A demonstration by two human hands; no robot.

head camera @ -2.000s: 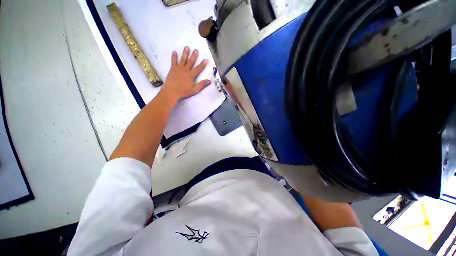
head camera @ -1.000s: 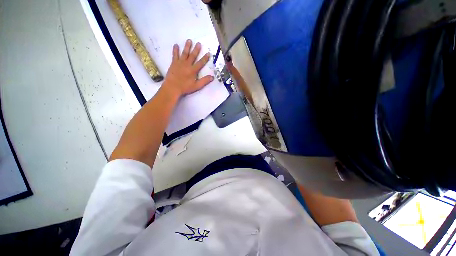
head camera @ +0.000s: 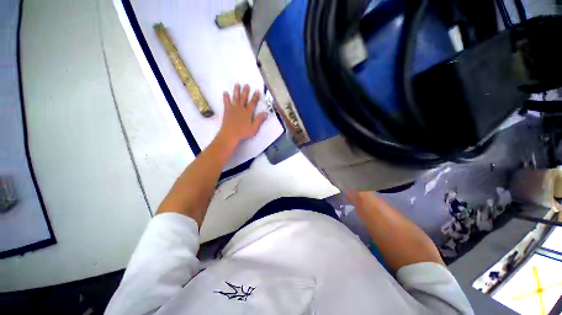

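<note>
The blue and silver cutting machine with a coiled black cable fills the upper right and hides the cut. Its grey base plate shows at the corner of the fabric lay. My left hand lies flat, fingers spread, on the white marker paper, just left of the machine. A yellowish-brown bar weight lies on the paper left of my hand. The lay's dark edge shows along its left side. My right forearm reaches under the motor housing, which hides my right hand.
Small offcuts lie on the off-white table near my body. A neighbouring lay with a small grey block is at far left. A second weight is at the top. Scraps litter the floor at right.
The view has shifted, showing more floor at right and the second weight at the top. The machine appears farther left and tilted. My left hand is still flat on the paper, its fingers less spread.
</note>
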